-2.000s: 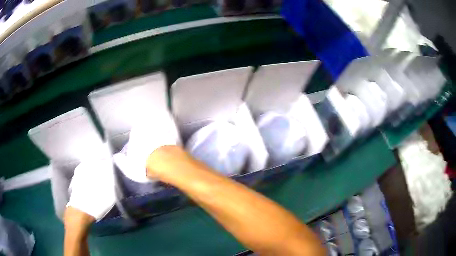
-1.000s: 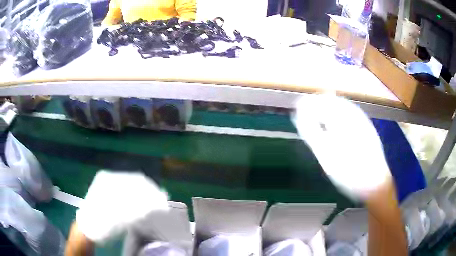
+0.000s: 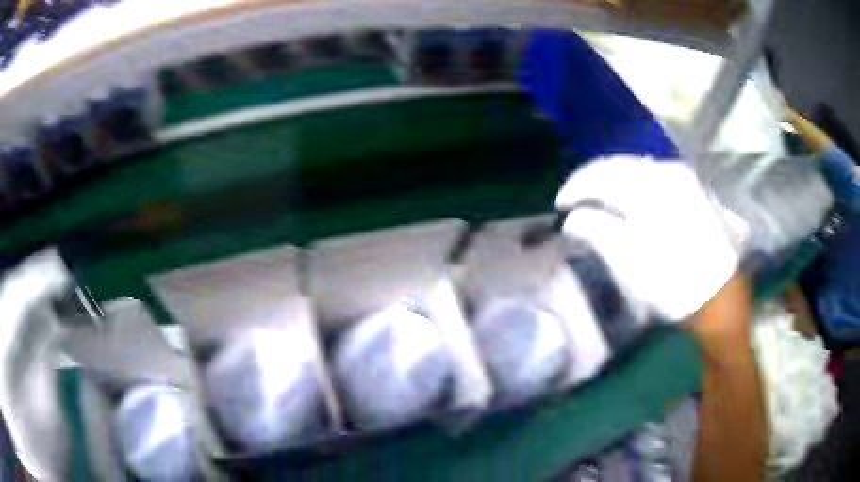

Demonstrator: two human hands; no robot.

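Several open retail boxes stand in a slanting row; one near the middle shows its raised pale lid (image 3: 382, 278). Bagged rounded units sit inside, including one in the middle box (image 3: 394, 365) and one in the leftmost box (image 3: 158, 428). My right hand (image 3: 651, 235), in a white glove, is over the right side of the row, beside the box with the rightmost clear unit (image 3: 519, 346). A small dark piece shows by its fingertips; its grip is unclear. My left hand (image 3: 36, 362), gloved and blurred, is at the left edge beside the leftmost lid, partly cut off.
The green belt (image 3: 377, 174) has a white stripe. Printed boxes (image 3: 118, 118) stand behind it below the pale shelf (image 3: 311, 33). Blue plastic (image 3: 594, 94) hangs behind my right hand. A blue sleeve (image 3: 839, 174) shows at the right edge. More bagged units lie below the belt.
The view has tilted back down onto the box row. The leftmost box's unit now shows where my left glove was two seconds ago. My hands are now near opposite ends of the row.
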